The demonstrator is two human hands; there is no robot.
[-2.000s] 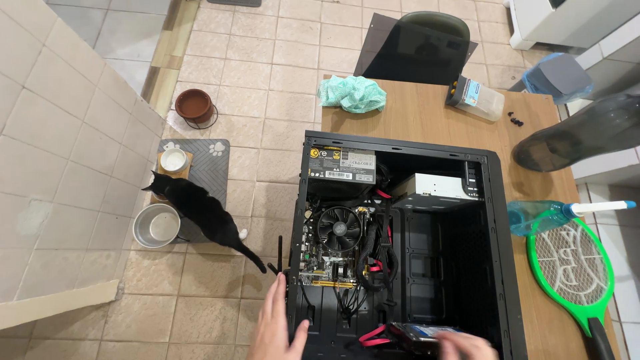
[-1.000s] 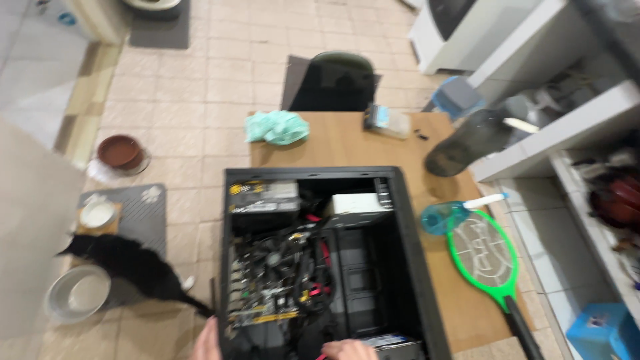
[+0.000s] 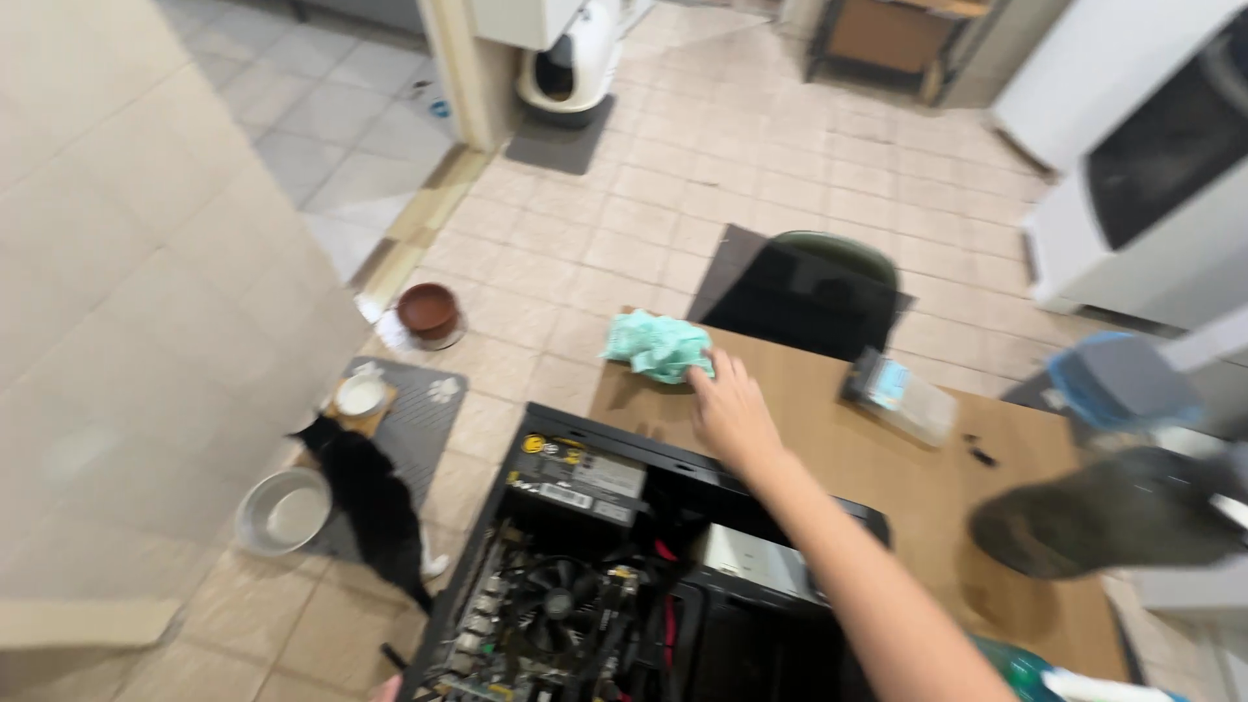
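Note:
My right hand reaches over the far edge of an opened black computer case, its fingertips at the right side of a crumpled mint-green cloth on the wooden table. Whether the fingers grip the cloth cannot be told. Only a bit of my left hand shows at the bottom edge, by the case's left side. Inside the case are a power supply, a cooling fan, cables and a silver drive.
A plastic container and a large dark bottle lie on the table, with a teal bottle nearer. A dark chair stands beyond. A black cat is on the floor at left, by a metal bowl.
My right hand has moved from the near part of the case to the green cloth at the table's far left corner. The view has shifted strongly, now showing more floor beyond.

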